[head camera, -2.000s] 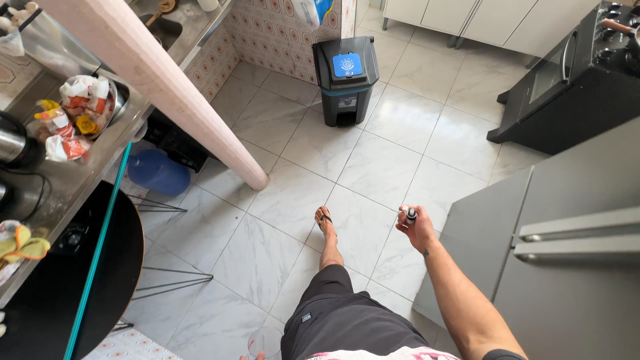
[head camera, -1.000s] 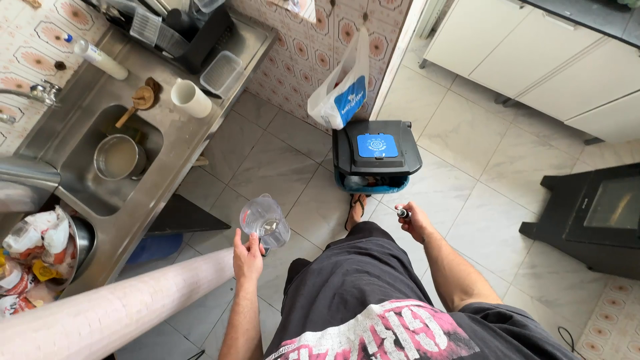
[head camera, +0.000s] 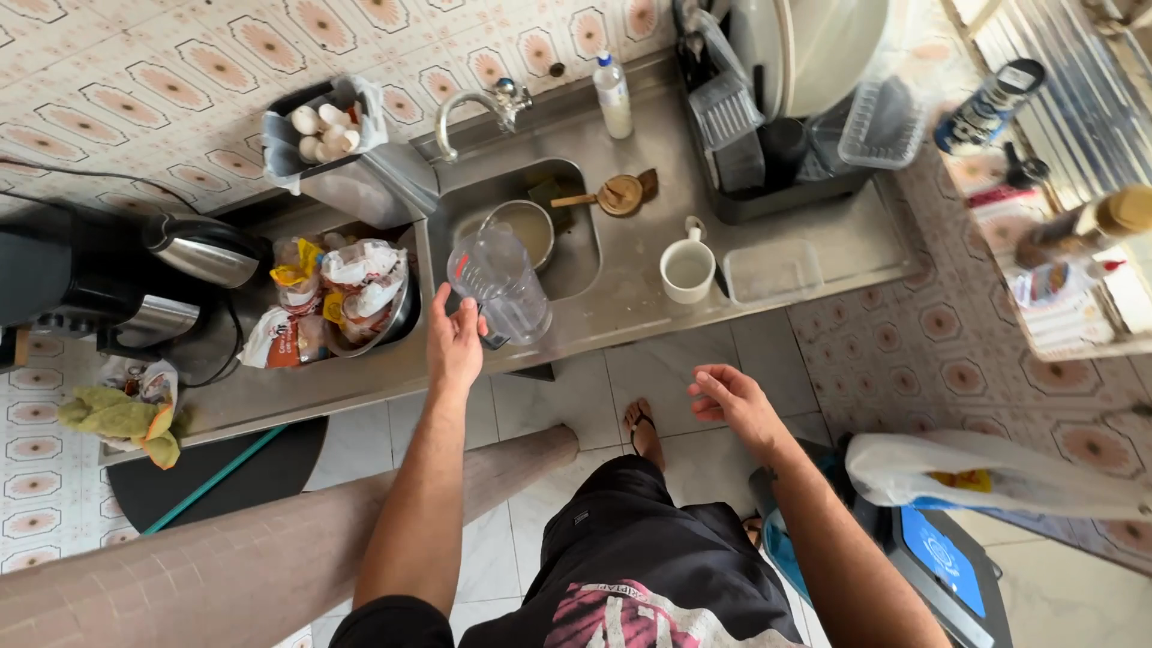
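My left hand (head camera: 457, 340) grips the handle of a clear plastic jug (head camera: 504, 283), tilted at the front edge of the steel sink basin (head camera: 585, 256). Behind the jug, a metal pot (head camera: 531, 229) with cloudy liquid sits in the basin. My right hand (head camera: 731, 400) is in front of the counter with its fingers curled; whether something small is inside cannot be told. The nearest thing to it on the counter is a white mug (head camera: 688, 270), beside a clear plastic tray (head camera: 774, 270). A round wooden-handled tool (head camera: 619, 195) lies across the basin's right rim.
A dish rack (head camera: 783, 193) stands at the right, a bottle (head camera: 614, 97) near the faucet (head camera: 477, 112). Bagged food fills a metal bowl (head camera: 400, 310) at the left. A slanting pillar (head camera: 270, 531) passes below my left arm. At the lower right stand a trash bin (head camera: 954, 576) and a plastic bag (head camera: 972, 468).
The view has swung left to the sink. My left hand has brought the jug from over the floor to the basin's edge. The small dark object earlier in my right hand no longer shows.
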